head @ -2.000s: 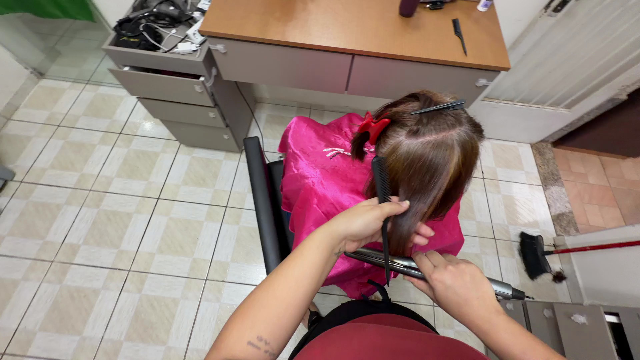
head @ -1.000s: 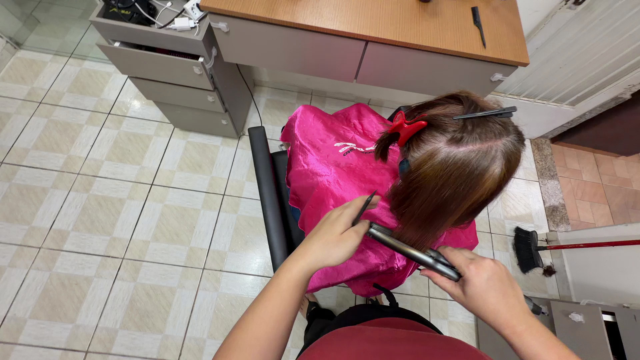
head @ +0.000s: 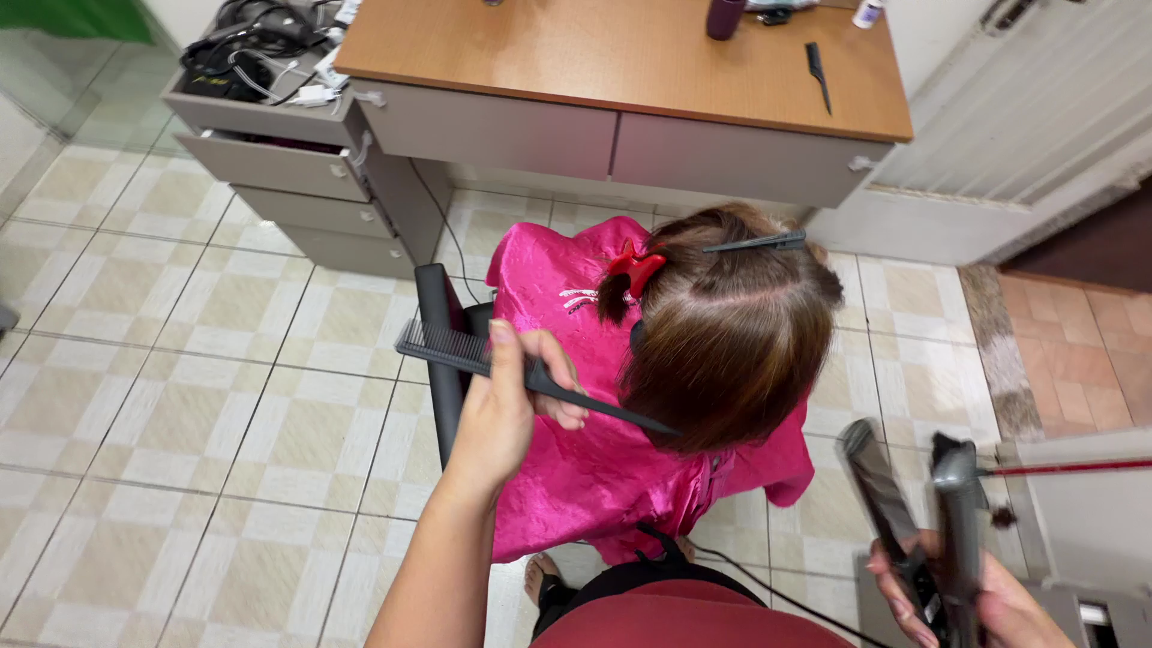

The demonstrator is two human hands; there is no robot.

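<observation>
My left hand [head: 517, 396] holds a black rat-tail comb [head: 450, 349], teeth to the left, its pointed tail at the edge of a seated person's brown hair [head: 733, 373]. At the lower right my right hand [head: 954, 589] grips a hair straightener [head: 958, 504] whose two plates stand apart, clear of the hair. A red claw clip [head: 635, 267] holds a tuft at the left of the head, and a dark sectioning clip [head: 756, 242] lies across the top. The person wears a pink satin cape [head: 576, 477].
Ahead stands a wooden-topped desk [head: 558, 54] with another rat-tail comb [head: 818, 76] and a dark bottle [head: 724, 18]. Left of it, a drawer unit [head: 279, 166] holds cables. A black chair armrest [head: 436, 315] is beside the cape. A broom's red handle [head: 1071, 467] is at right.
The straightener, earlier at the hair ends, has moved right and away, and its plates have parted. My left hand has moved left of the hair with the comb turned sideways.
</observation>
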